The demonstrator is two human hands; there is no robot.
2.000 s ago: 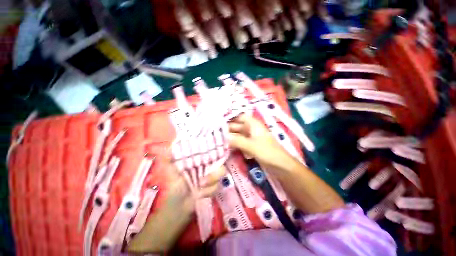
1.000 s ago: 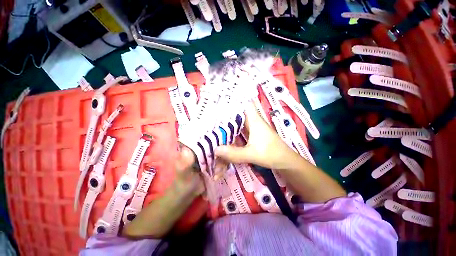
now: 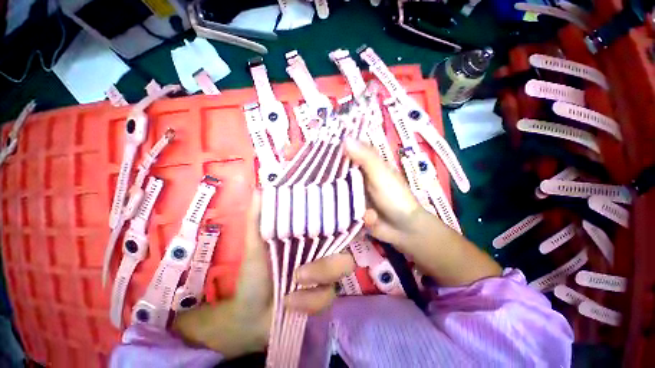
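Note:
A batch of several pink smartwatches [image 3: 312,210] stands side by side on edge between my hands, cases in a row, side edges facing me. My left hand [image 3: 269,287] wraps the batch from the left and below, fingers across the straps that hang down toward me. My right hand [image 3: 388,194] holds the batch's right side, fingertips at the last case and the upper straps. The upper straps fan away toward the buckles. The screens are hidden. More pink smartwatches [image 3: 179,252] lie face down on the red-orange tray [image 3: 215,133] under my hands.
A small bottle [image 3: 463,75] stands beyond the tray's right corner, with white paper [image 3: 476,123] below it. More paper [image 3: 200,65] and a bench device [image 3: 122,25] are at the upper left. Stacked red-orange trays [image 3: 626,93] with pink straps hanging out are at right. A black strap lies by my right forearm.
The batch has turned from dark screens, one lit blue, to its case edges facing me. My left fingers now cross the lower straps. The view has shifted slightly.

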